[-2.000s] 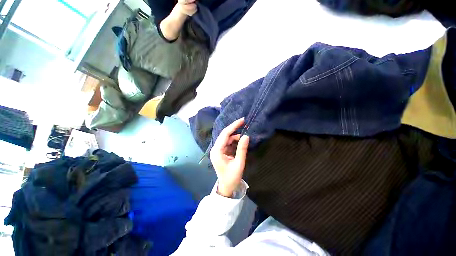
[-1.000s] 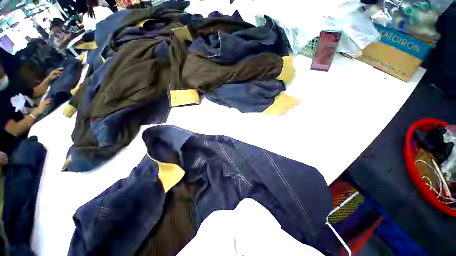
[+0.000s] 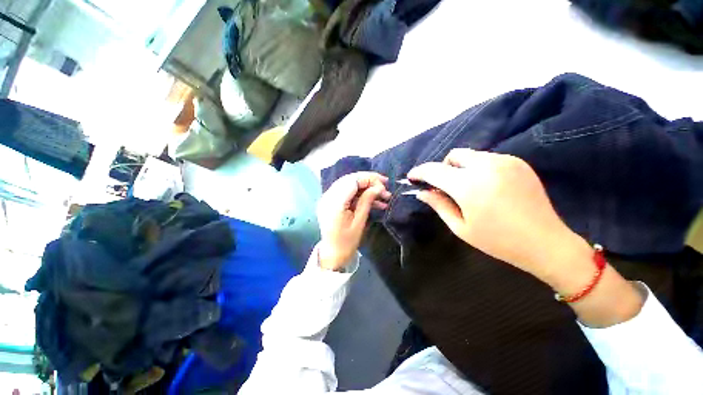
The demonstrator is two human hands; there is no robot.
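Observation:
The dark blue denim jacket [image 3: 593, 185] lies on the white worktable with pale topstitching on top and its dark striped lining [image 3: 493, 308] showing toward me. My left hand [image 3: 351, 212] pinches the jacket's edge at a seam. My right hand [image 3: 493, 204] holds the small thread snips [image 3: 412, 187], their pale pointed blades at the seam beside my left fingertips. The snips' handle is mostly hidden in my right hand. Any loose thread is too small to tell.
A blue bin [image 3: 254, 274] heaped with dark jackets [image 3: 127, 278] stands on the floor at the left. The white worktable [image 3: 493, 50] extends beyond the jacket. Another jacket's striped sleeve [image 3: 327, 104] hangs over its edge. Greenish-grey sacks [image 3: 277, 54] stand at the upper left.
The view has swung from the table and jacket pile back to the jacket's edge. Both hands are now in view at the seam, with the snips in my right hand.

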